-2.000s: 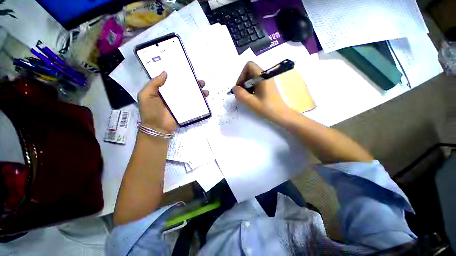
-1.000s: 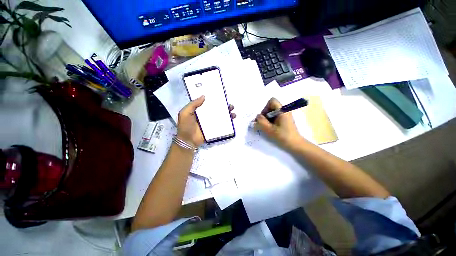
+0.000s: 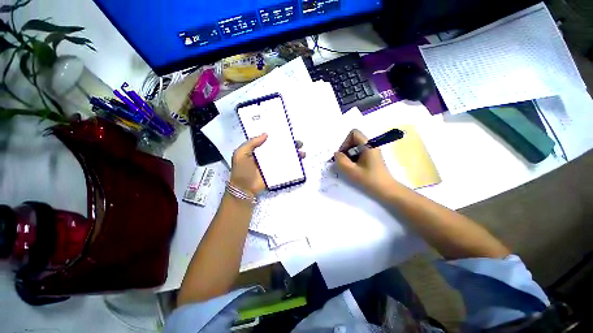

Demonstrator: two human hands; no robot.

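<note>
A smartphone with a bright white screen lies tilted in my left hand, which grips its lower left edge. My left thumb rests on the screen and fingertips show at the right edge. My right hand holds a black pen, its tip pointing down-left at the white writing paper. Faint handwriting shows near the tip. The heel of my right hand is over the paper. Loose white sheets lie under the phone.
A tan-yellow rectangle lies right of my right hand. Behind are a keyboard, mouse and monitor. Printed sheets partly cover a green block. At left are a pen holder, red handbag and bottle.
The view has shifted to show more of the monitor and plant than two seconds ago. Both hands keep their holds; the pen tip still stays near the handwriting.
</note>
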